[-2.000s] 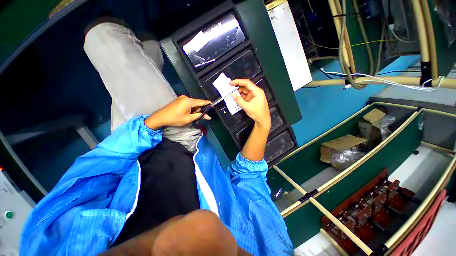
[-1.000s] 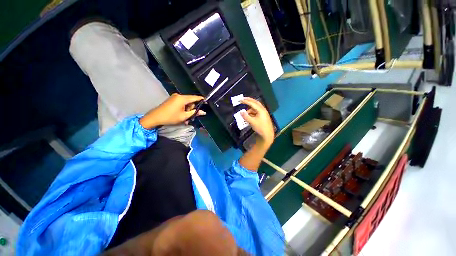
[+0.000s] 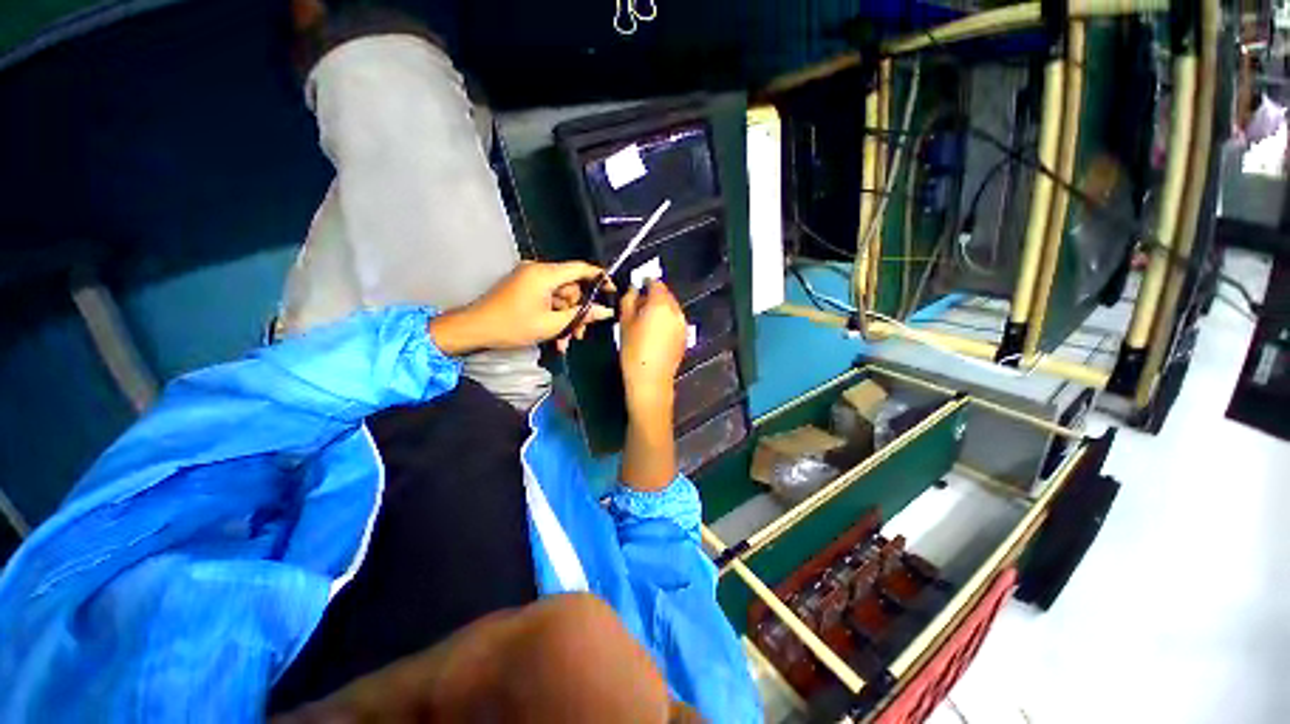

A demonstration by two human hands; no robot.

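My left hand (image 3: 531,304) holds scissors by their dark loops. Their silver blades (image 3: 641,238) look closed and point over the tray's second pocket. My right hand (image 3: 652,340) has its fingertips pinched at a small white piece (image 3: 647,272) over the second unit. More white shows on both sides of this hand, but the hand hides most of it. The black tray (image 3: 577,184) holds flat dark units in a row of pockets. A white square (image 3: 625,166) lies on the unit in the top pocket.
A white panel (image 3: 764,209) stands beside the tray's green support. To the right is a cream-pipe rack (image 3: 849,498) with open cardboard boxes (image 3: 795,456), plastic bags and reddish-brown fixtures (image 3: 849,580). Cables hang behind it. My grey-trousered leg (image 3: 410,184) is left of the tray.
The view has turned. My right hand has moved up the tray, to the white piece at the second pocket. My left hand still holds the scissors, their blades now angled more upward.
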